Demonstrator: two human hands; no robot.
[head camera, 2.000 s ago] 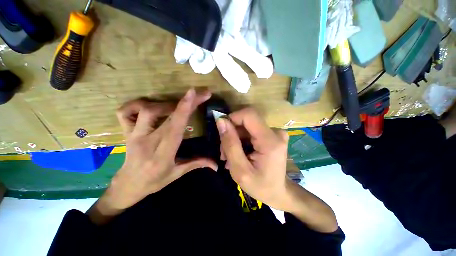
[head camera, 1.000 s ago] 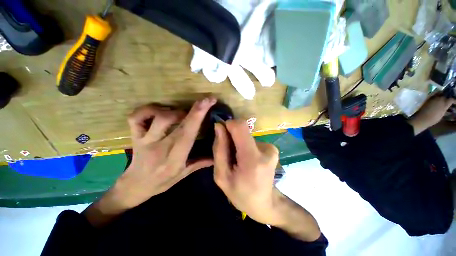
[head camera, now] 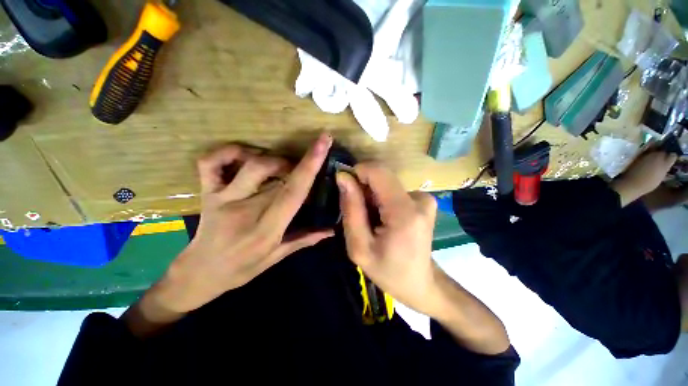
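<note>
A black plastic housing lies at the bench's front edge, partly hidden by both hands. My left hand grips it from the left, with the index finger along its top. My right hand is on its right side and pinches a small pale piece between thumb and index finger, against the housing's edge. The piece looks like a cut bit of abrasive pad; its far side is hidden by the fingertips.
White gloves, a long black shell and green pads lie beyond the hands. A yellow-black screwdriver is at left. A red-black tool is at right. Another person's arm is far right. A yellow-black object shows below my right hand.
The right hand's fingertips have shifted along the housing's edge, and the small pale piece shows again. The left hand stays on the housing. The view has shifted slightly.
</note>
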